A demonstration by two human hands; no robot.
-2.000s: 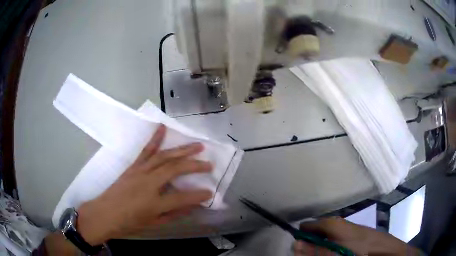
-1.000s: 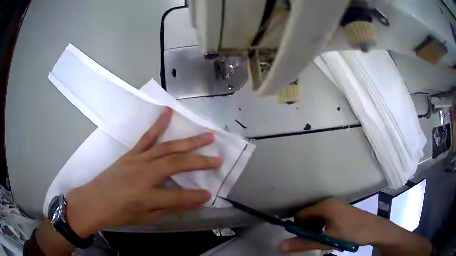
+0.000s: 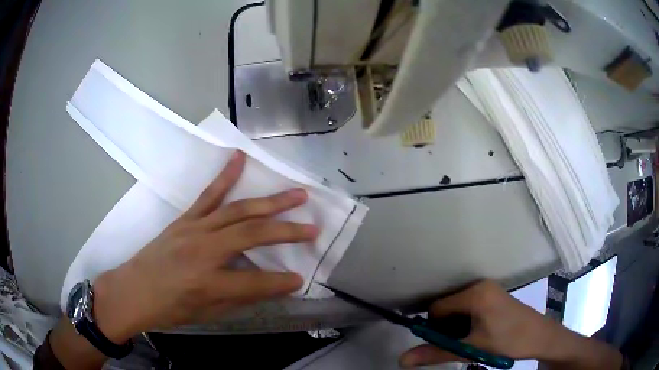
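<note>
A white cut panel [image 3: 108, 238] lies on the table left of the needle area. A white band [image 3: 144, 135] with folded edges lies across it, its free end pointing to the upper left. My left hand [image 3: 224, 242] rests flat with fingers spread, pressing the cloth down. A dark line runs along the right end of the cloth. My right hand [image 3: 480, 321] holds scissors [image 3: 390, 315] with dark blades and a teal-green handle. Their tip touches or overlaps the cloth's lower right corner, near the table's front edge. Whether the blades are parted cannot be told.
The cream sewing machine head [image 3: 433, 58] stands above the shiny needle plate [image 3: 282, 101]. A thick stack of white strips [image 3: 549, 159] lies to its right. Dark scraps lie on the table. White-topped surfaces [image 3: 589, 296] show below at the right; white bundles show at the lower left.
The scissors have moved left and up from beside the cloth to its lower right corner. My left hand still presses the cloth. The camera view has shifted a little.
</note>
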